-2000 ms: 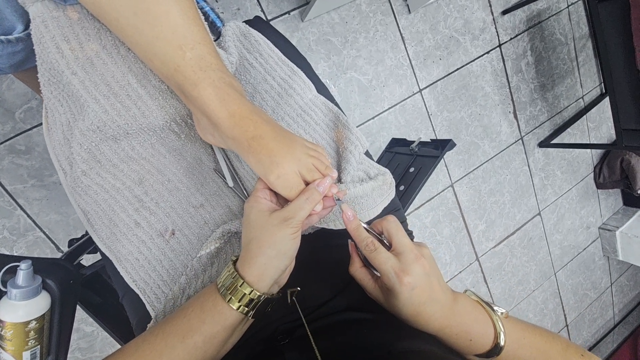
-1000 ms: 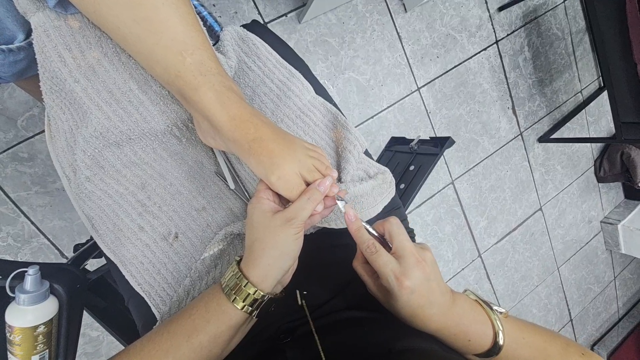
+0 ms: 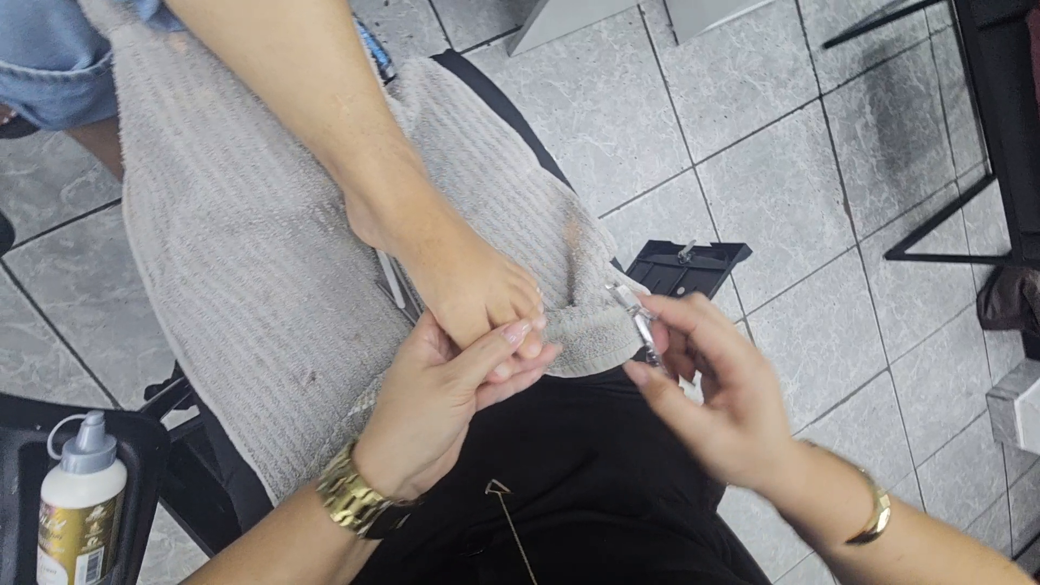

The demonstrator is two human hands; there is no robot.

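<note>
Another person's bare foot (image 3: pixel 455 268) rests on a grey ribbed towel (image 3: pixel 236 268). My left hand (image 3: pixel 447 390), with a gold watch at the wrist, grips the toes of that foot from below and the side. Off to the right of the toes, my right hand (image 3: pixel 715 382) holds a small silvery metal tool (image 3: pixel 638 321) between thumb and fingers, apart from the foot; its exact kind is blurred. Beside the heel, partly under the foot, lie slender metal implements (image 3: pixel 396 280) on the towel.
A white squeeze bottle with a grey cap (image 3: pixel 85 496) stands on a black tray (image 3: pixel 150 455) at the lower left. A black bracket-like part (image 3: pixel 691 268) juts out past the towel's right edge. Black furniture frames (image 3: pixel 983 162) stand at the far right on the grey tiled floor (image 3: pixel 780 179).
My right hand has drawn away from the toes to the right, and the metal tool in it is now turned differently. My left hand still holds the toes.
</note>
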